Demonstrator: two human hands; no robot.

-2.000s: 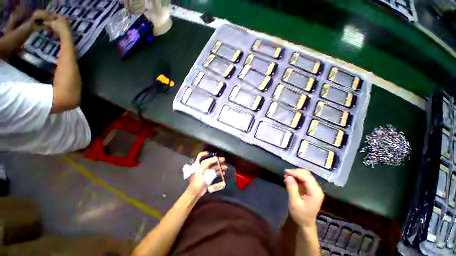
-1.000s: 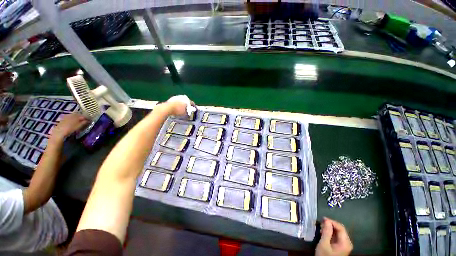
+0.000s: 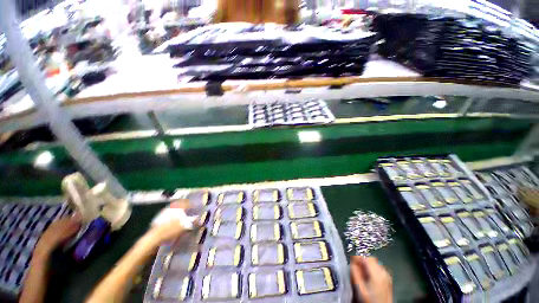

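A pale blister tray (image 3: 340, 260) lies on the bench in front of me, with phone housings (image 3: 266, 253) in rows of pockets, their ends gold-yellow. My left hand (image 3: 172, 222), partly covered in white, is over the tray's upper left part; it is blurred and I cannot tell whether it holds a housing. My right hand (image 3: 370, 280) is at the tray's right edge, just below a loose pile of small silver components (image 3: 367, 232). Its fingers are bunched and I cannot tell whether they hold a component.
Stacked trays with black edges (image 3: 421, 237) stand at the right. A cream fan (image 3: 97, 204) and a purple-lit phone (image 3: 90, 238) are at the left, beside another person's arm (image 3: 41, 260). A green conveyor belt (image 3: 236, 155) runs behind; dark trays (image 3: 455, 50) lie on the shelf above.
The view has tilted up, showing the shelf. My left hand has moved from the tray's far left corner slightly nearer. My right hand is now close below the component pile.
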